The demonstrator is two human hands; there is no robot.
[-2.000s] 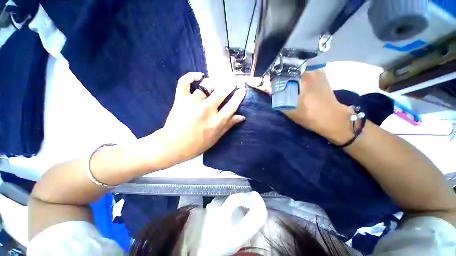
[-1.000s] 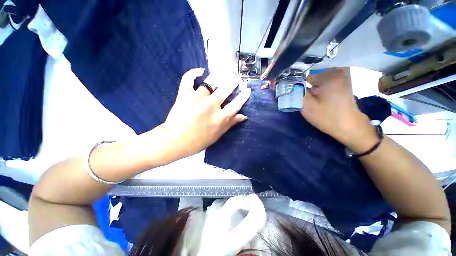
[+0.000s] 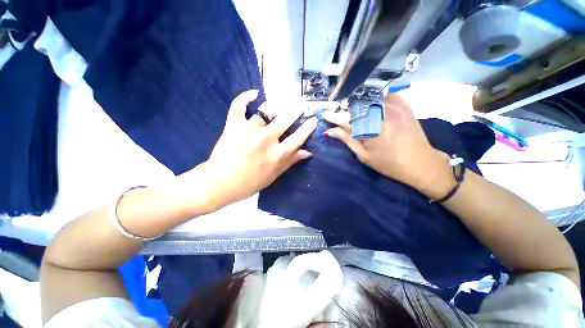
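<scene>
Dark navy cloth lies on the white machine table and hangs over its front edge. More of the navy panel stretches to the upper left. My left hand presses flat on the cloth just left of the presser foot, fingertips near the seam edge. My right hand is right of the foot, thumb and fingertips on the cloth edge, partly hidden by the blue-grey cylindrical attachment. The presser foot is small and blurred, at the cloth's edge between my hands.
The sewing machine head fills the upper right. Thread snips lie right of it. A folded navy bundle lies far left. A ruler strip runs along the front edge, with a blue bin below.
My right hand has moved left from beside the attachment back to the cloth near the foot, its thumb now showing. My left hand has barely moved. The view has shifted slightly.
</scene>
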